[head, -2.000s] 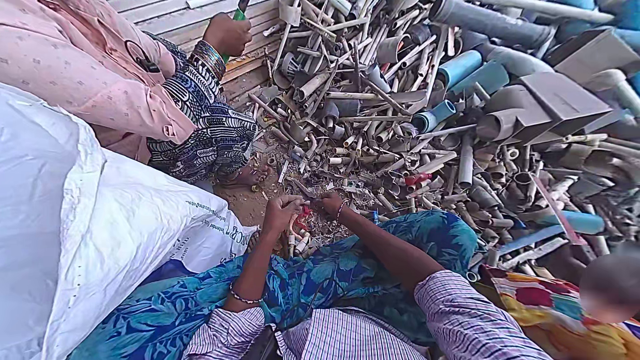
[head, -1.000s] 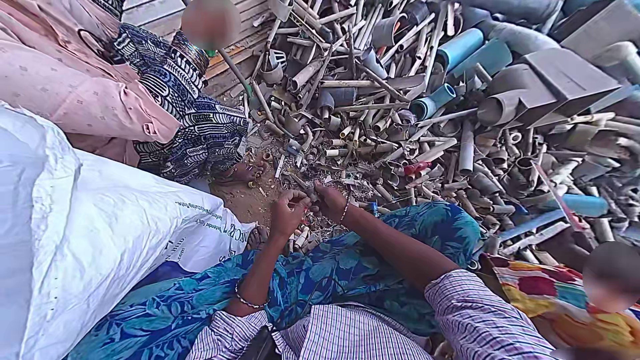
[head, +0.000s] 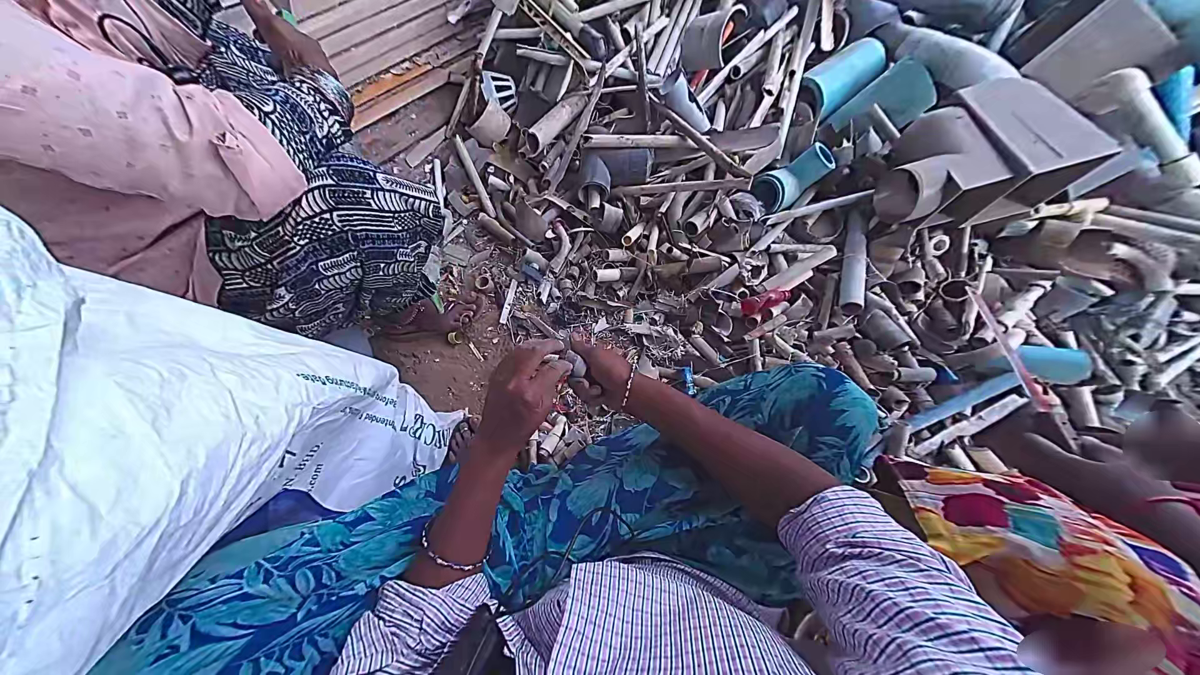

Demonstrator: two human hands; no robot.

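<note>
My left hand and my right hand meet just above the ground, in front of my lap. Between them is a small grey piece, apparently a plastic pipe fitting, with the fingers of both hands closed on it. A thin, dark, pointed thing sticks out beyond the fingers; whether it is a tool cannot be told. Small pipe scraps lie on the ground below my hands. The fingertips partly hide the grey piece.
A large heap of plastic pipe offcuts and fittings spreads ahead and right. At left stands a white woven sack bearing print. Another person's patterned garment shows at upper left. A person in colourful cloth is at lower right.
The red piece seen at my fingers two seconds ago no longer shows there; a grey piece is now between them. The other person's hand at upper left has shifted.
</note>
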